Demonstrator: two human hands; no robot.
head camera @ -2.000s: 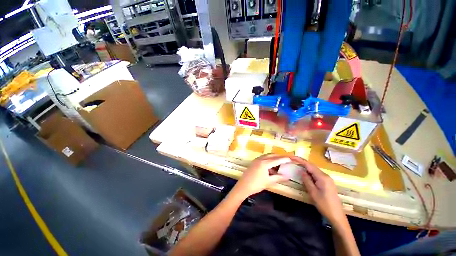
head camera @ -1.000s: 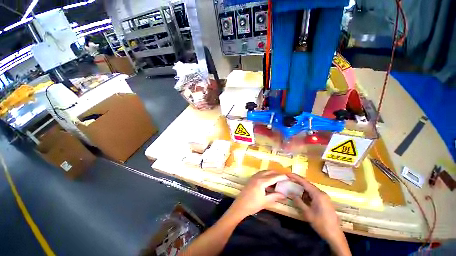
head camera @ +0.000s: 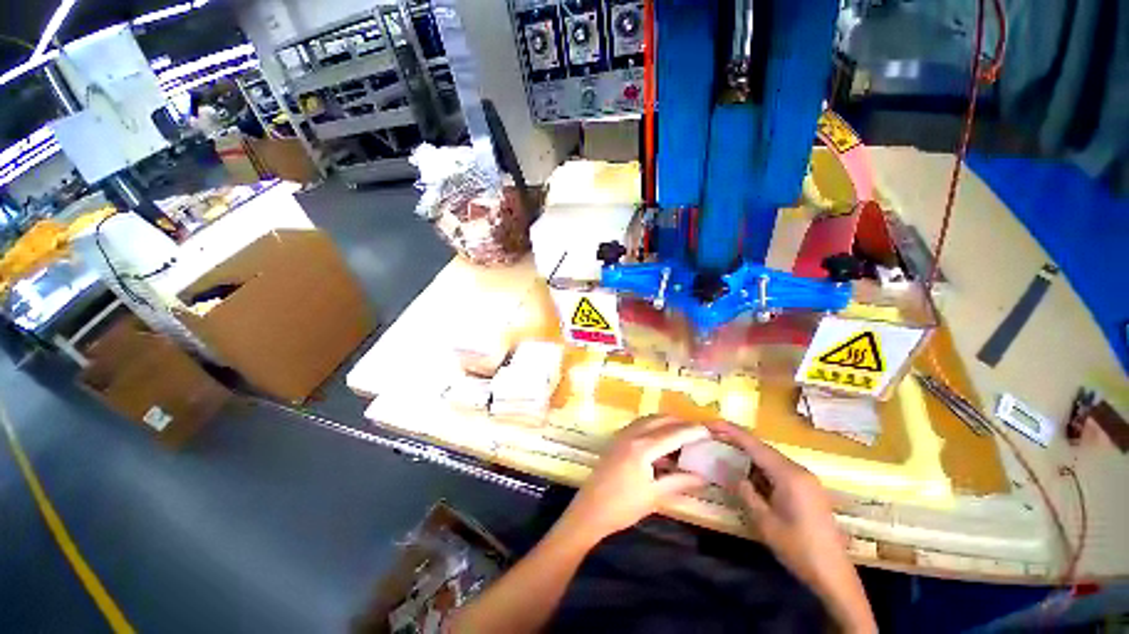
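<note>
A small pale, flat rectangular piece or short stack of pieces (head camera: 713, 462) is held between both hands at the front edge of the bench. My left hand (head camera: 638, 477) holds its left side, fingers curled over the top. My right hand (head camera: 782, 487) holds its right side. I cannot tell how many pieces are held. Behind the hands is the amber work bed (head camera: 780, 403) with yellow strips, under the blue press (head camera: 731, 161). Pale stacks of blanks (head camera: 529, 382) stand left of the bed; another stack (head camera: 846, 415) sits at its right, under the guard.
Clear guards with yellow triangle signs (head camera: 858, 356) hang at the press's sides. Tweezers (head camera: 956, 403), a small white device (head camera: 1025, 419) and a dark ruler (head camera: 1018, 320) lie to the right. A bag of brown pieces (head camera: 480, 225) stands rear left. A scrap carton (head camera: 436, 582) is below left.
The view has shifted slightly, moving the bench and press in the picture. Both hands keep hold of the pale piece, which is now tilted a little differently between the fingers.
</note>
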